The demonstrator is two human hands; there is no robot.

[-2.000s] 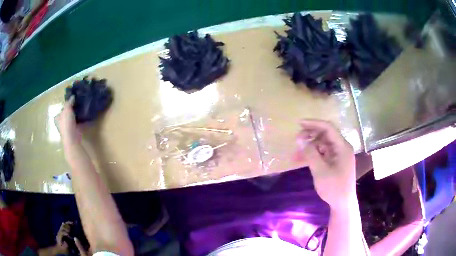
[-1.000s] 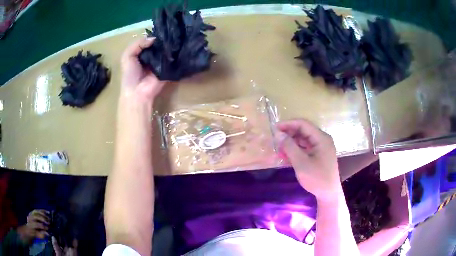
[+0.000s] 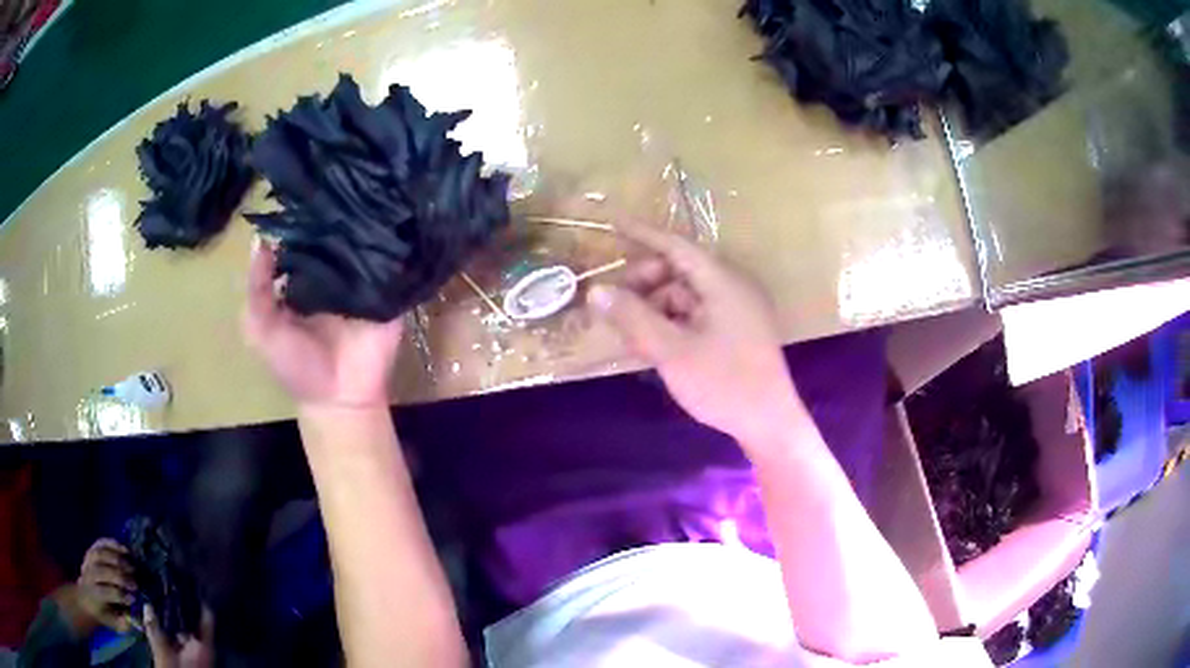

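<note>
My left hand (image 3: 326, 342) holds a large black fabric flower head (image 3: 372, 196) from below, above the left-middle of the table. My right hand (image 3: 692, 320) is at the table's middle, thumb and fingers apart at the outer end of a thin pale stick (image 3: 600, 272). The stick's other end rests in a small white oval glue dish (image 3: 539, 294). Whether the fingers touch the stick is unclear. More thin sticks (image 3: 561, 222) lie by the dish, with a tiny green piece behind it.
A smaller black flower (image 3: 192, 176) lies at the left, two larger ones (image 3: 855, 59) at the back right. A small white bottle (image 3: 137, 389) is near the left front edge. An open box of black pieces (image 3: 972, 457) stands below right, beside a blue crate. Another person's hands (image 3: 111, 581) hold something black.
My left hand has taken hold of the large flower and brought it off its spot, nearer to me. My right hand has moved left to the stick in the dish. The camera view has shifted.
</note>
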